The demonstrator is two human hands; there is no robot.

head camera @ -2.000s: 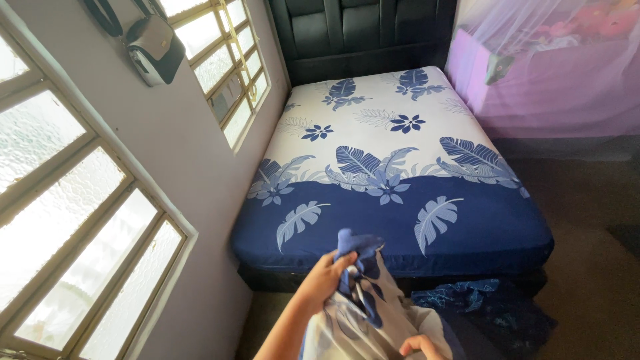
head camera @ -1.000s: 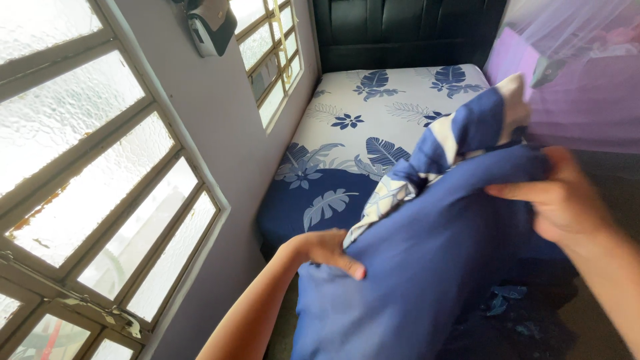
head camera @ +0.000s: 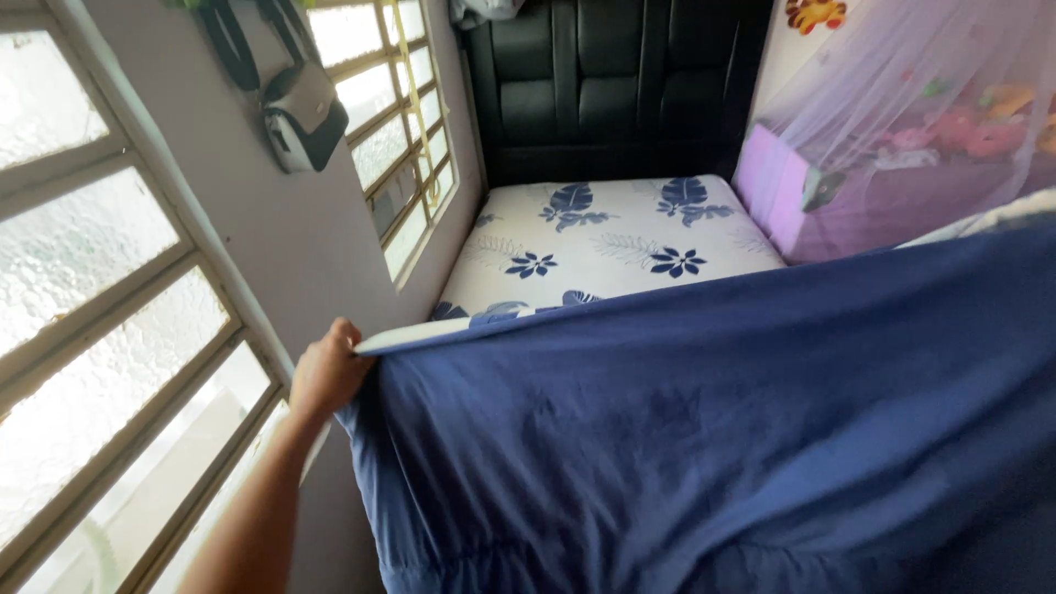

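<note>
My left hand (head camera: 332,367) grips the upper left corner of a dark blue cloth (head camera: 660,412), close to the wall by the windows. The cloth hangs spread wide across the lower right of the view, with gathered stitching low down and a pale patch along its top edge. Behind it lies a mattress (head camera: 610,247) in a white fitted sheet printed with blue leaves and flowers; the cloth hides its near part. My right hand is not in view; the cloth runs out of the frame on the right.
A black padded headboard (head camera: 610,91) stands at the far end of the mattress. Barred windows (head camera: 107,264) line the left wall, where a small bag (head camera: 305,115) hangs. On the right is a purple-covered box shape (head camera: 891,206) under sheer netting (head camera: 874,91).
The cloth, bunched between both hands before, is now spread wide. My left hand has moved out to the left with its corner, and my right hand has left the view.
</note>
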